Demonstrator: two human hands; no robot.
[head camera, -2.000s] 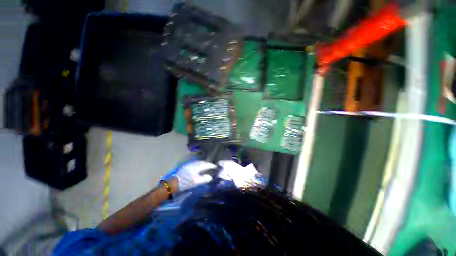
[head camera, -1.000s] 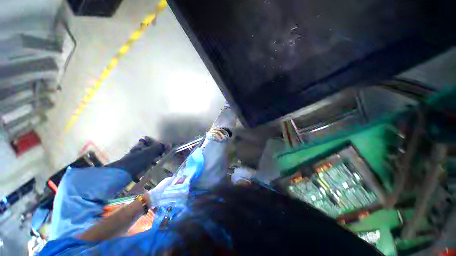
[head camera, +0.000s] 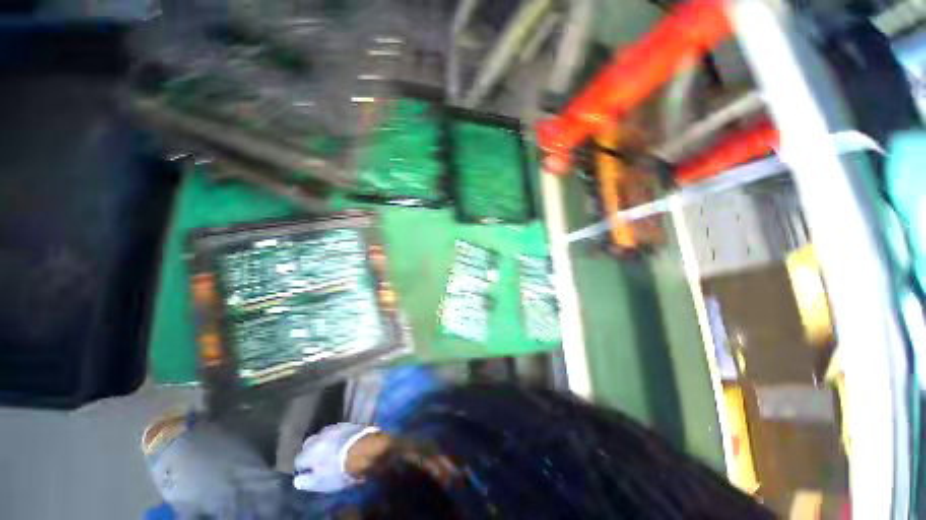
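A black pallet frame (head camera: 236, 236) with orange-brown side parts lies on the green mat (head camera: 414, 239). It holds green circuit boards (head camera: 300, 305) with pale parts. My right hand (head camera: 327, 459), in a white glove, is low in the picture below the frame and apart from it. Its fingers are blurred, so its grip is unclear. My left hand is not in view. Two pale board strips (head camera: 469, 293) lie on the mat right of the frame.
Two shallow black trays (head camera: 491, 218) of green pieces stand behind the strips. A large black tote (head camera: 71, 223) is at the left. A dark green conveyor (head camera: 624, 315) and a red-orange wrapped post (head camera: 650, 71) are at the right. My trouser leg (head camera: 208, 472) shows below.
The view has swung from the floor and tote back over the bench. The pallet now lies left of centre. My left hand has left the picture; the white-gloved right hand shows more clearly.
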